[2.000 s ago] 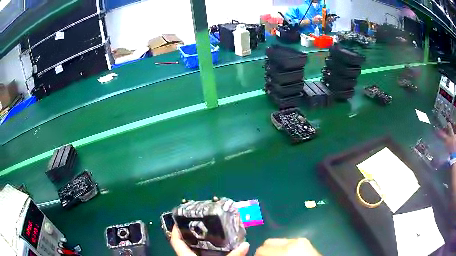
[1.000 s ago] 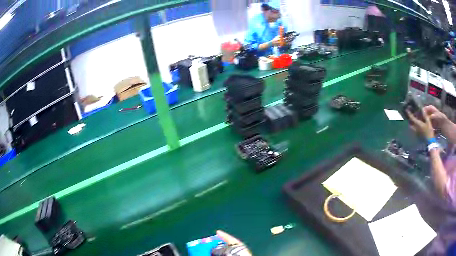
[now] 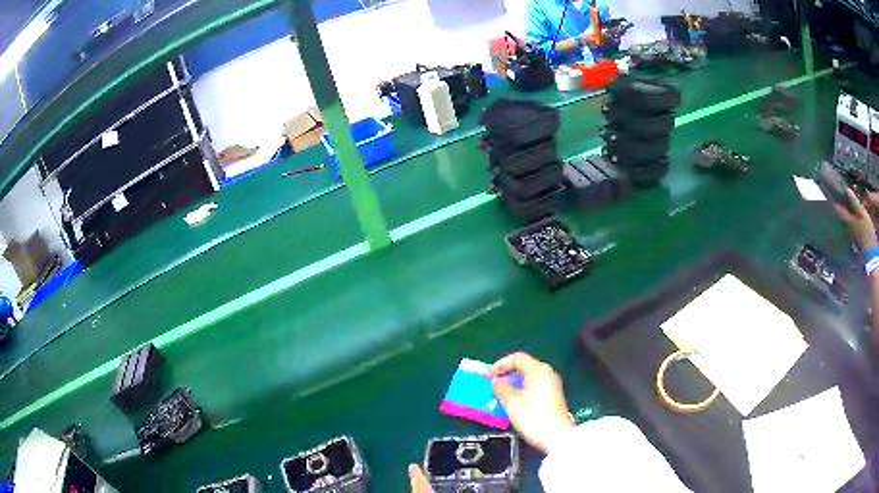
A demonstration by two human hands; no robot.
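A grey-black trail camera unit with a lens ring is at the bottom edge, partly cut off. My left hand shows only as a fingertip against its left side, the rest out of the picture. My right hand, in a white sleeve, pinches a tiny blue piece, perhaps a memory card, at the right edge of a cyan card with magenta edge. Two more units, one upright and one cut off, stand to the left.
A black tray at right holds paper sheets and a tape roll. A circuit board housing lies ahead, before stacked black shells. A power supply is at lower left. A neighbouring worker's hand is at far right.
My right hand has come over the cyan card, pinching the tiny blue piece. The unit held up two seconds ago is now lower, at the bottom edge. The view has shifted.
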